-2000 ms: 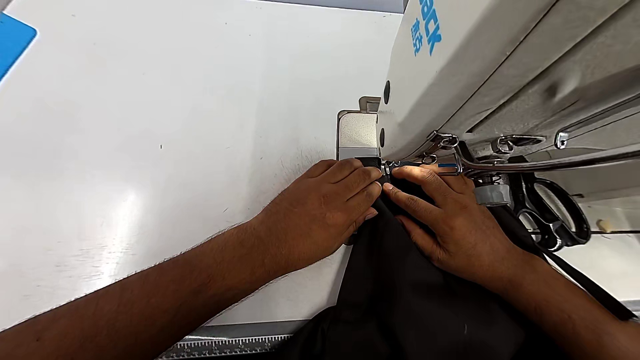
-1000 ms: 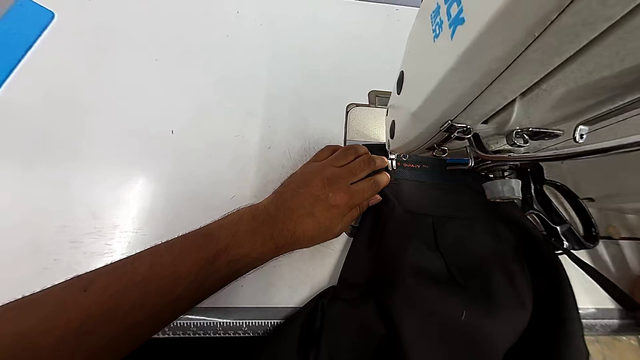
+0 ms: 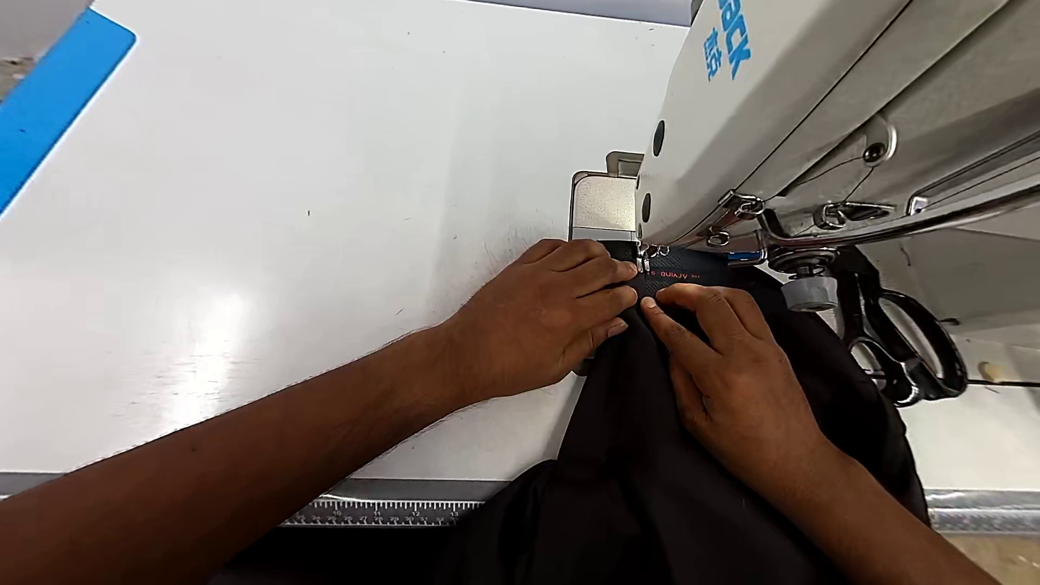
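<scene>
A black garment lies over the table's near edge, its waistband with printed writing under the presser foot of a white industrial sewing machine. My left hand rests flat on the band just left of the foot, fingertips beside it. Close to it, my right hand presses the cloth just below the band with its fingertips, thumb side toward my left hand. Neither hand plainly grips the cloth. The needle is hidden behind the machine head and foot.
Black-handled scissors stand right of the machine, by a grey round knob. A ruler tape runs along the near edge of the white table. A blue panel is at the upper left. A metal knee-lifter-like rod crosses under the arm.
My right hand was on the band by the foot, was out of view one second ago, and is now back on the cloth. My left hand has stayed beside the foot.
</scene>
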